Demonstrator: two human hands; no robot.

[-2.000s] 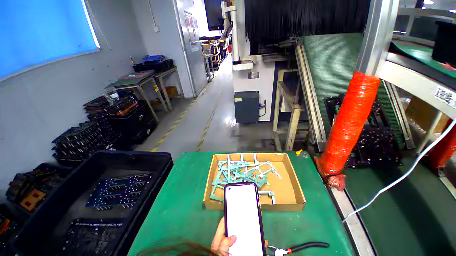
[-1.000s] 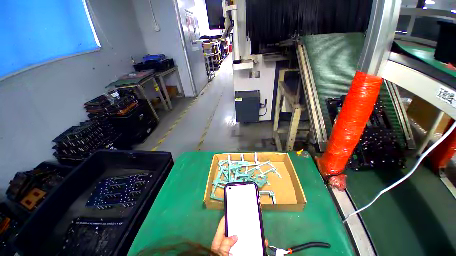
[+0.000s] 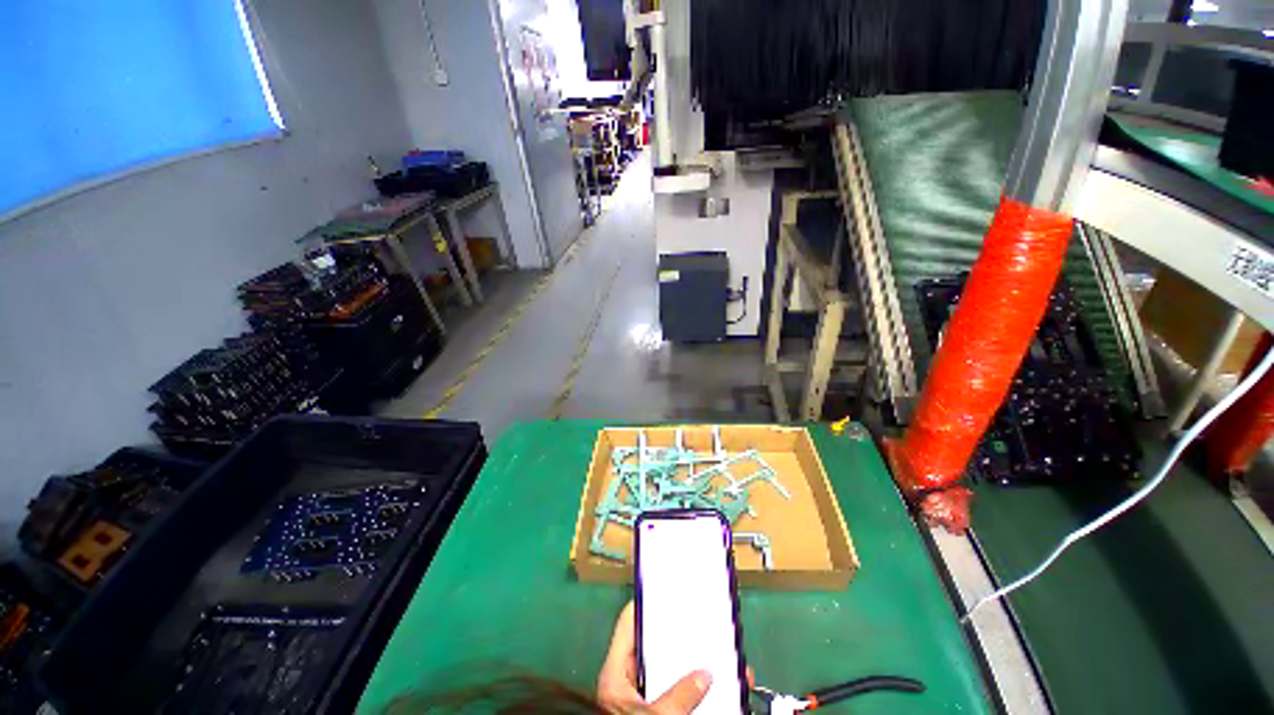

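Note:
My left hand (image 3: 622,668) holds a smartphone (image 3: 685,601) upright at the bottom middle. Its thumb lies across the lower part of the white lit screen, and the wrist is cut off by the lower edge. My right hand is not in view. Behind the phone, a shallow cardboard tray (image 3: 817,524) on the green bench (image 3: 489,559) holds tangled pale teal and whitish T- and L-shaped pieces (image 3: 650,478). The phone hides part of the tray's front. Side cutters (image 3: 866,686) with red and black handles lie right of the phone, their jaws partly hidden.
A black tote (image 3: 454,447) holding dark boards (image 3: 328,531) stands left of the bench. More stacked carriers (image 3: 231,384) line the wall. A red-wrapped post (image 3: 992,335), white cable (image 3: 1118,511) and green conveyor belt (image 3: 1118,601) are at right, with black carriers (image 3: 1055,419) on the incline.
My left thumb has moved right, further over the lower screen. The phone has shifted slightly right in the picture. The tray pieces and cutters look unchanged.

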